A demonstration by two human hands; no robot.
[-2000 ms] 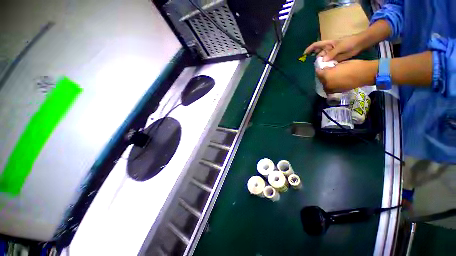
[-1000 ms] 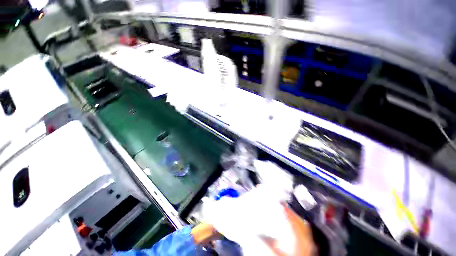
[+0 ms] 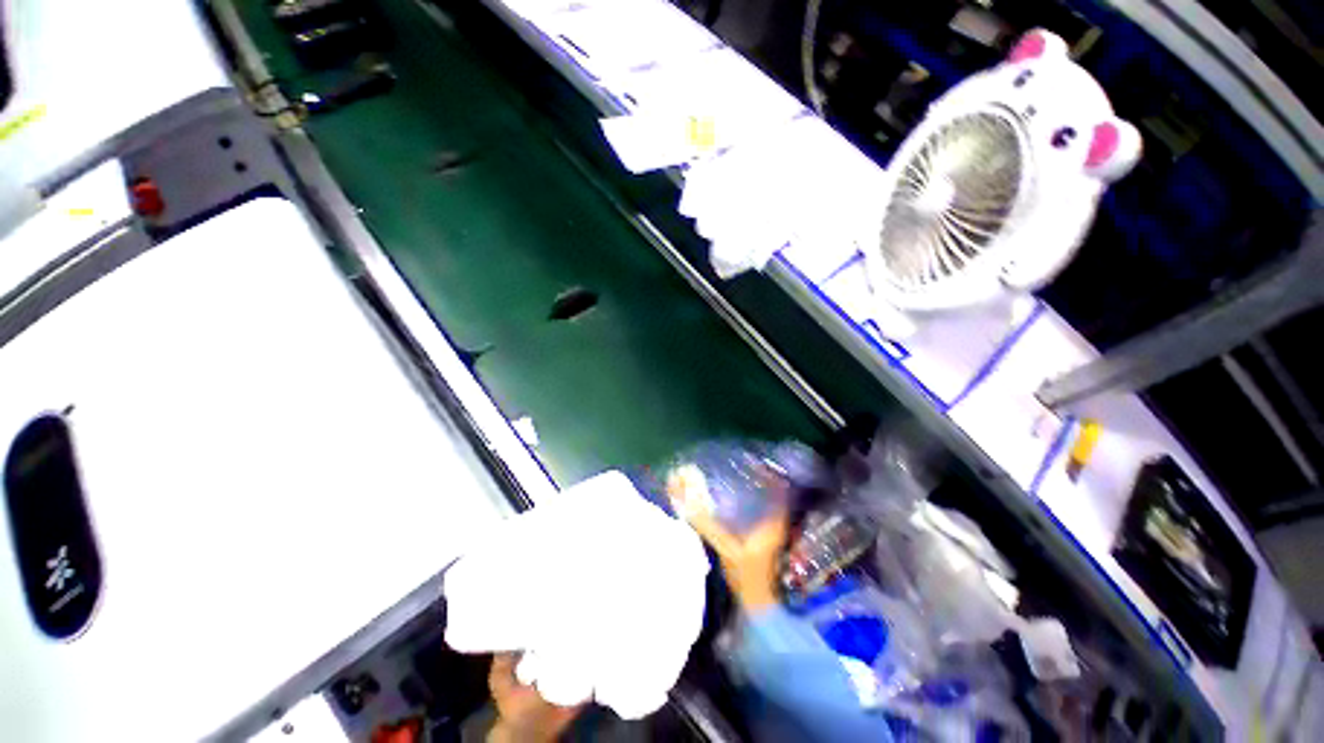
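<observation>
My left hand (image 3: 530, 707), partly cut off by the bottom edge, holds a crumpled white wipe (image 3: 581, 588) that hides most of its fingers. My right hand (image 3: 738, 540) has its fingers around a clear, bluish plastic bottle (image 3: 762, 476) above the near part of the green belt; it is blurred. A large white cabinet (image 3: 276, 436) with a black oval display panel (image 3: 54, 526) stands on the left.
A parts bin heaped with clear bags and blue pieces (image 3: 857, 634) is beside my right forearm. The green conveyor (image 3: 479, 218) runs away from me. A white shelf (image 3: 951, 341) bears papers, a white fan (image 3: 1002, 182) and a black hardware tray (image 3: 1183, 559). Another cabinet stands at upper left.
The view has swung from a bench with label rolls to the cabinets and conveyor. My hands, together at the wipe before, are now apart, and my right hand has taken hold of the bottle.
</observation>
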